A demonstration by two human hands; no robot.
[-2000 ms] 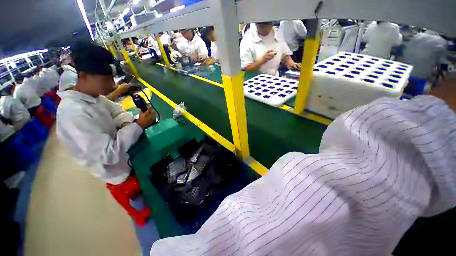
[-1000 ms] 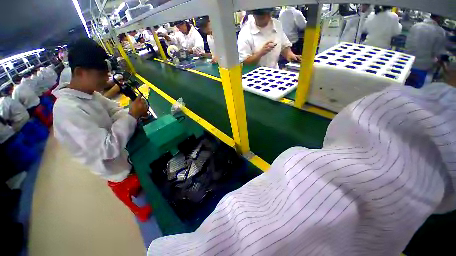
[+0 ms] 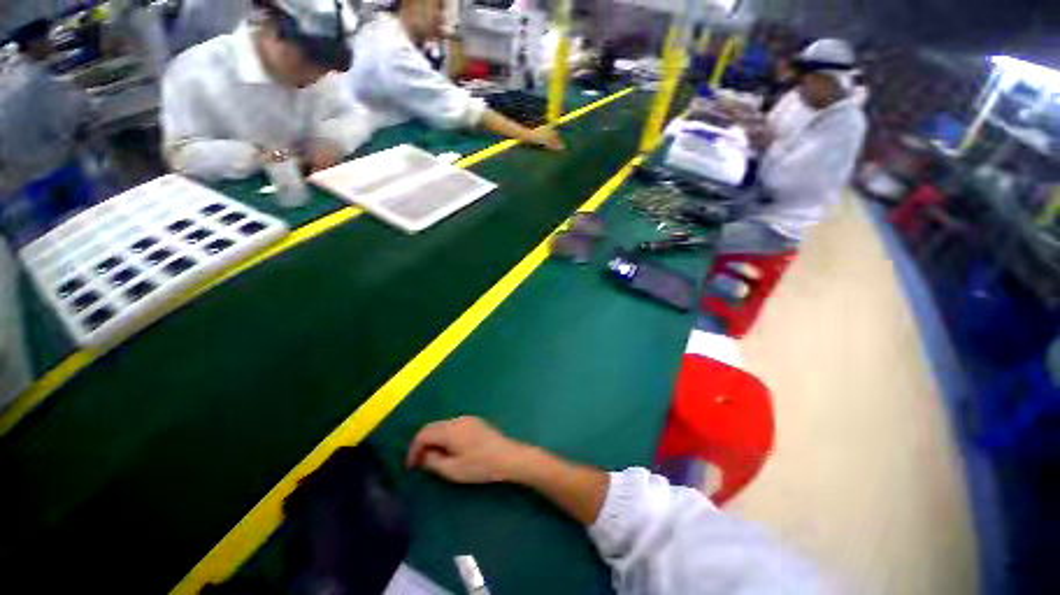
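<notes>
My right hand (image 3: 465,450) rests on the green bench (image 3: 546,360), fingers loosely bent, with nothing visible in it. Its sleeve comes in from the lower right. A blurred dark heap of black pieces (image 3: 349,511) lies just left of the hand, against the yellow line. Part of the white work sheet (image 3: 416,581) shows at the bottom edge, with a narrow white strip (image 3: 471,573) right of it. My left hand is not in view.
A foam tray (image 3: 151,258) and a perforated white board (image 3: 405,186) lie across the belt (image 3: 349,337). Grey-black pads (image 3: 578,236), a flat black object (image 3: 651,282) and loose small parts (image 3: 668,203) lie farther along the bench. Red stool (image 3: 721,418) at right; several seated workers.
The view has swung to the right, away from the bin of black parts and the neighbour at left. The striped sleeve that filled the lower right is gone; my right hand now shows on the bench.
</notes>
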